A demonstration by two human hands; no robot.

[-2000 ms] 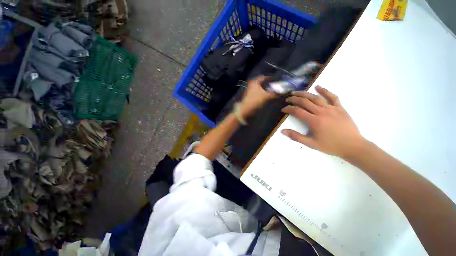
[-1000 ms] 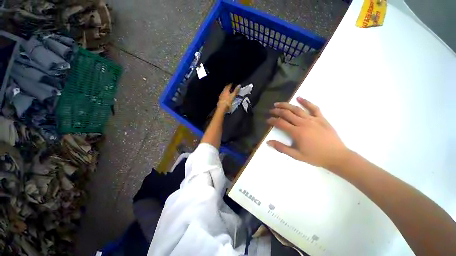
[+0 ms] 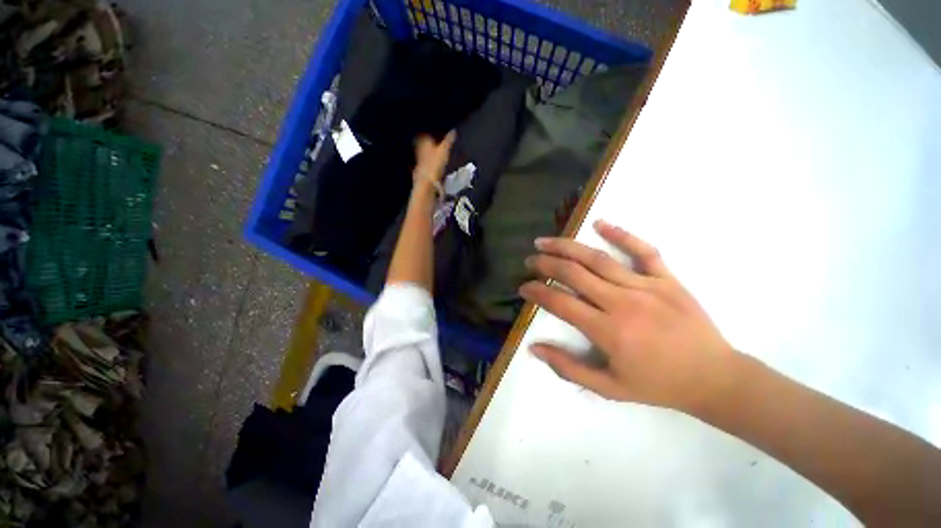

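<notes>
My left hand [image 3: 433, 160] reaches into the blue plastic crate [image 3: 270, 191] and is partly sunk between dark bundles; its fingertips are partly hidden, so its grip cannot be told. A black bundle [image 3: 387, 113] lies left of it and a dark grey bundle [image 3: 500, 129] lies right of it. A white ticket [image 3: 347, 141] sits on the left side. Pale ties or tickets [image 3: 461, 179] lie just below my left hand. My right hand [image 3: 629, 320] rests palm down, fingers spread, at the edge of the white table [image 3: 825, 206].
Greyish-green cloth [image 3: 557, 165] lies in the crate beside the table edge. A green plastic crate [image 3: 93, 217] and heaps of brown-grey pieces [image 3: 77, 413] are on the floor at the left. Black cloth [image 3: 279, 443] is at the lower left. Yellow tape [image 3: 761, 5] is on the table.
The dark bundle along the table edge two seconds ago is gone from there, showing greyish-green cloth. My left hand has moved off the pale ties, deeper between bundles. The view has shifted right.
</notes>
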